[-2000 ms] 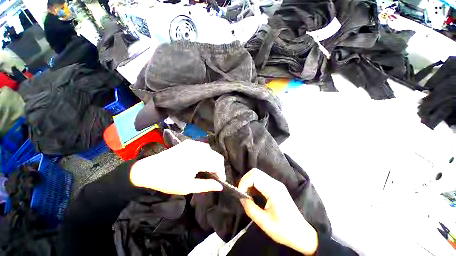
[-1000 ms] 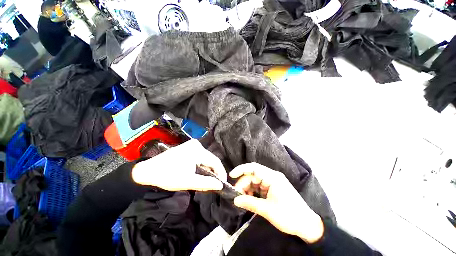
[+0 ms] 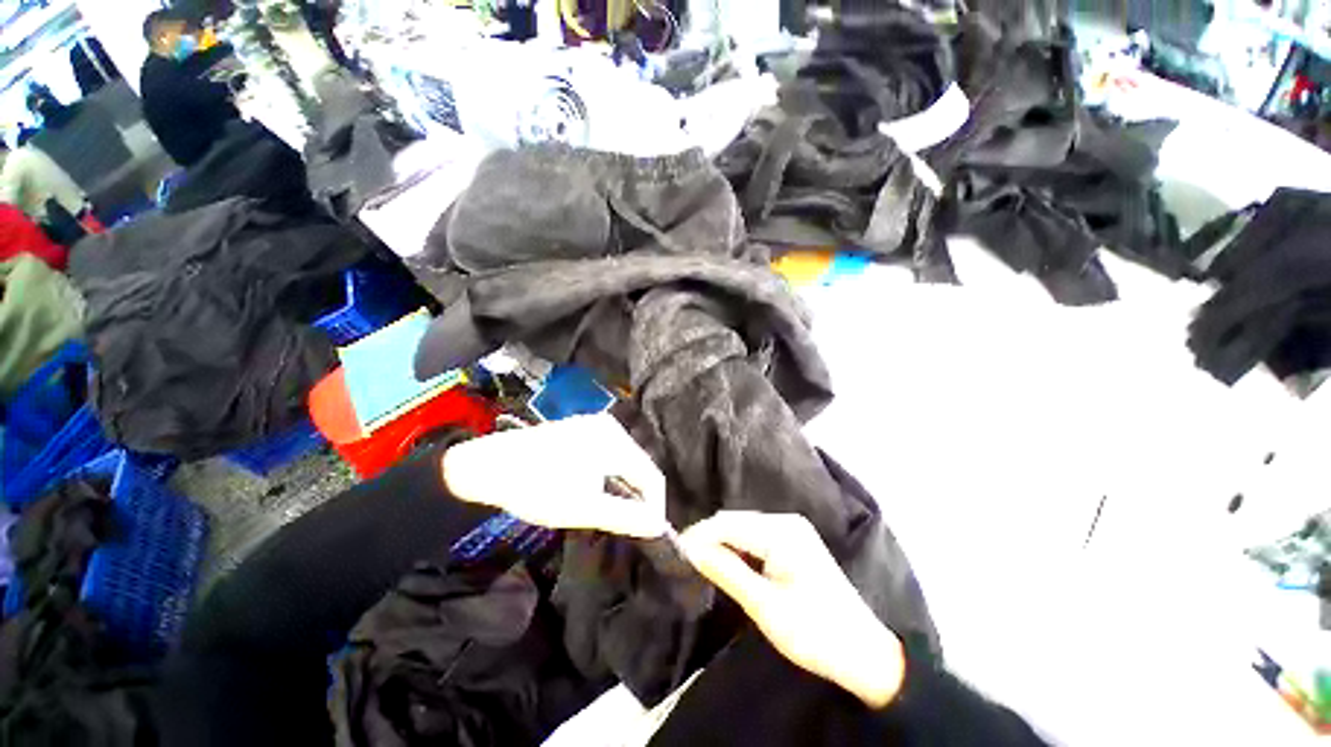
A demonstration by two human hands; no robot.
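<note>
My left hand (image 3: 562,474) and my right hand (image 3: 796,591) meet at the fingertips in front of me. They pinch a small dark cloth piece (image 3: 625,488), mostly hidden by the fingers. Behind and below them a charcoal garment (image 3: 723,387) lies on the white table, its gathered waistband (image 3: 613,161) at the far end and a leg running down beside my right hand. The hands are above the garment's near part.
A red stool (image 3: 394,438) and blue crates (image 3: 146,555) with dark cloth stand on the left. Dark cut pieces (image 3: 832,139) with a pale tag lie at the table's back. Another person (image 3: 190,95) is at the upper left. Small tools (image 3: 1292,693) lie at lower right.
The cloth piece between my fingers shows less than before, and my fingertips have closed together. The view has shifted slightly. The garment lies as before.
</note>
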